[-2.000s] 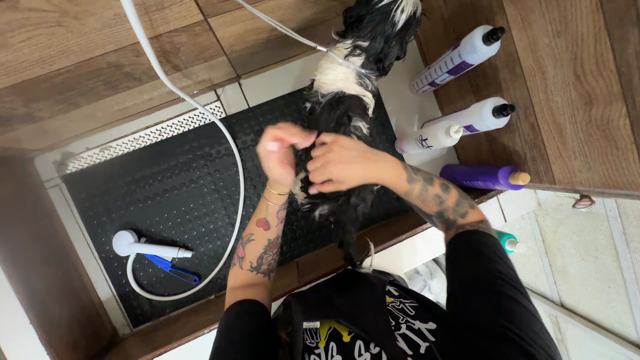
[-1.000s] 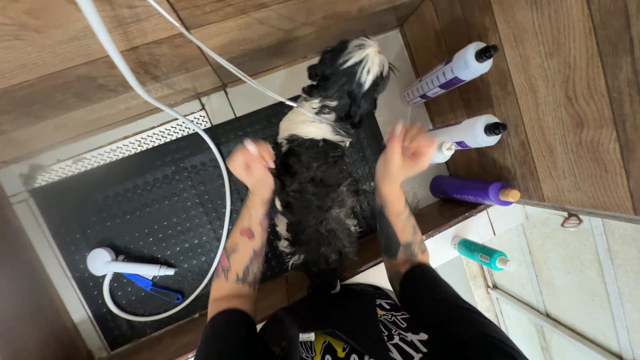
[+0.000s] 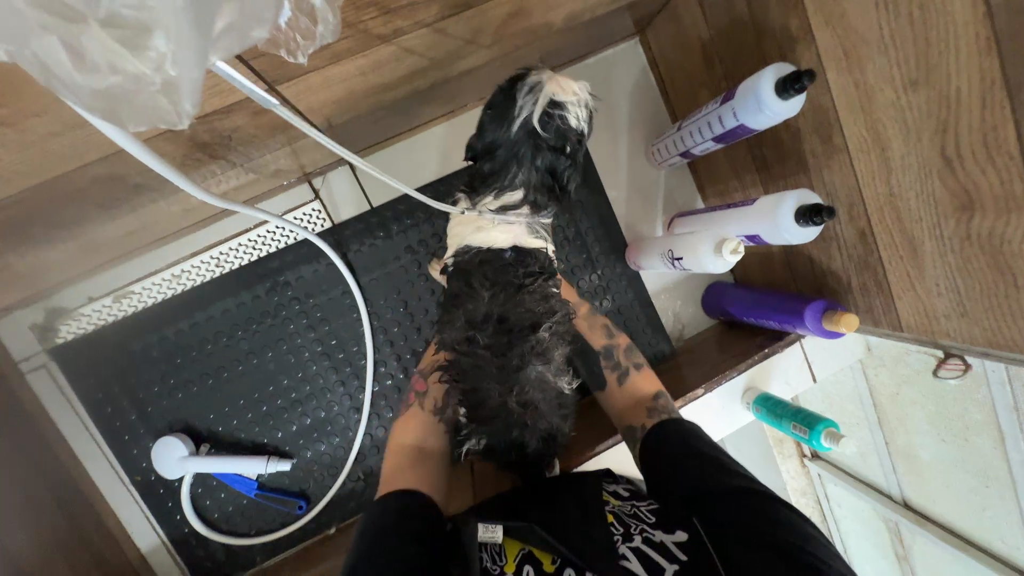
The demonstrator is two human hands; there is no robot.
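A wet black and white dog (image 3: 508, 344) stands on the black studded rubber mat (image 3: 392, 264), its head toward the far wall. A thin white cord (image 3: 392, 182) runs from the upper left to its neck. My left forearm reaches in along the dog's left flank and my right forearm along its right flank. Both hands are hidden beneath or behind the body, so what the fingers do does not show. Left of the dog, a white shower head (image 3: 220, 464) lies on the mat over a blue-handled tool (image 3: 264, 492), with its white hose (image 3: 366, 336) curving around.
Two white bottles with black caps (image 3: 712, 120) (image 3: 752, 218), a smaller white bottle (image 3: 680, 253) and a purple bottle (image 3: 772, 310) stand along the right side. A teal bottle (image 3: 792, 419) is lower right. Clear plastic (image 3: 128, 56) hangs upper left. A slotted white drain cover (image 3: 196, 268) borders the mat.
Both hands, seen raised on either side of the dog a second ago, have gone down out of sight beside its body. Clear plastic has come into view at the upper left.
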